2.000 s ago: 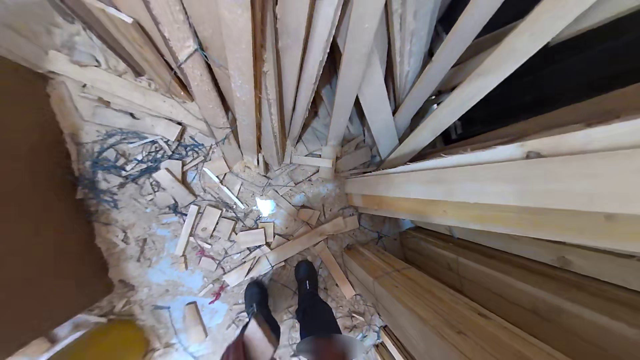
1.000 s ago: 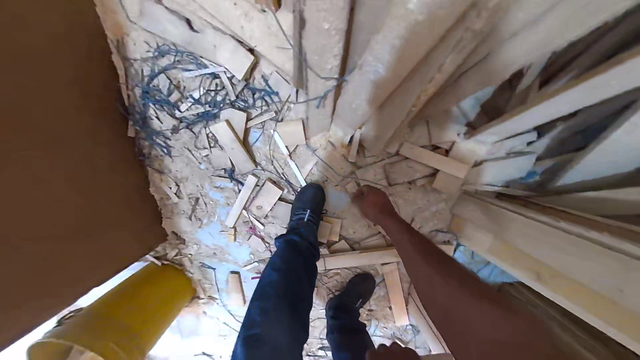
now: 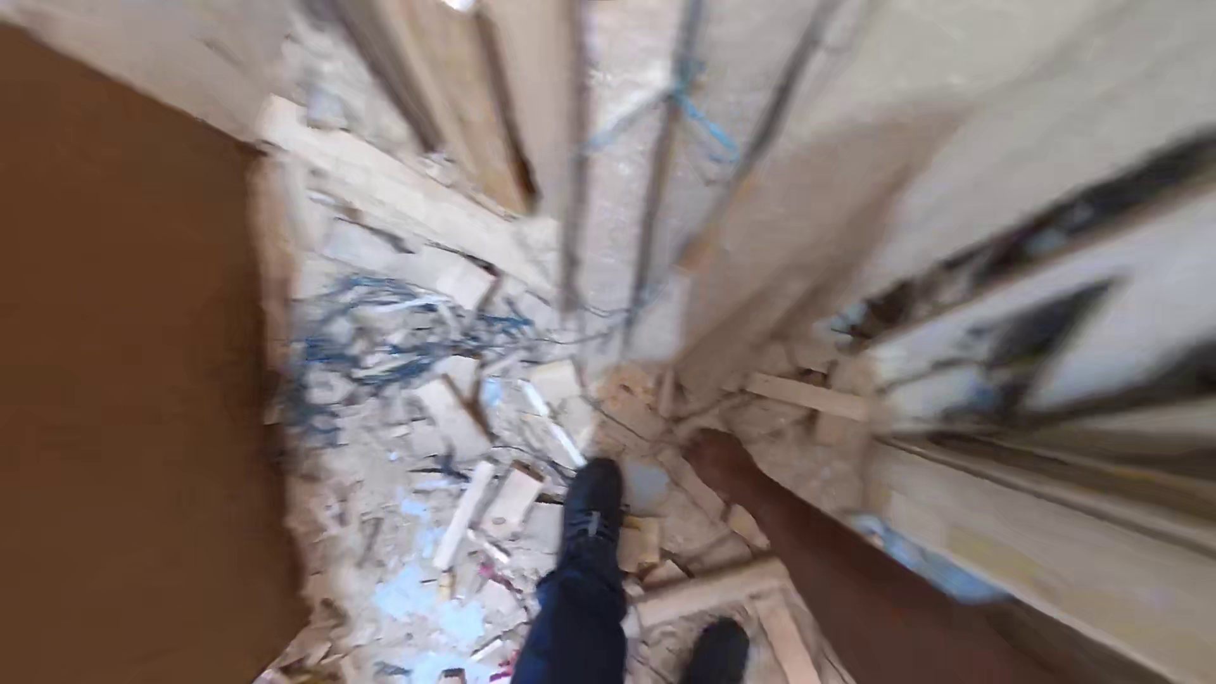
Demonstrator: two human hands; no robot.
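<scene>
My right hand [image 3: 717,458] reaches down near the littered floor, just right of my black shoe [image 3: 595,489]. Its fingers are blurred, and whether they hold anything cannot be made out. A short wood strip [image 3: 807,395] lies to the right of the hand, and the lower ends of upright boards [image 3: 655,313] stand just beyond it. A small wood block [image 3: 639,543] rests beside the shoe. My left hand is out of the picture.
Wood offcuts [image 3: 513,499] and tangled blue strapping [image 3: 380,332] litter the floor on the left. A large brown panel [image 3: 133,380] fills the left edge. Leaning planks spread across the top and right. A longer wood piece [image 3: 708,594] lies between my feet and the hand.
The view has shifted; the yellow bucket seen a second ago is out of frame. My right arm, absent two seconds ago, was reaching to the floor one second ago and still does.
</scene>
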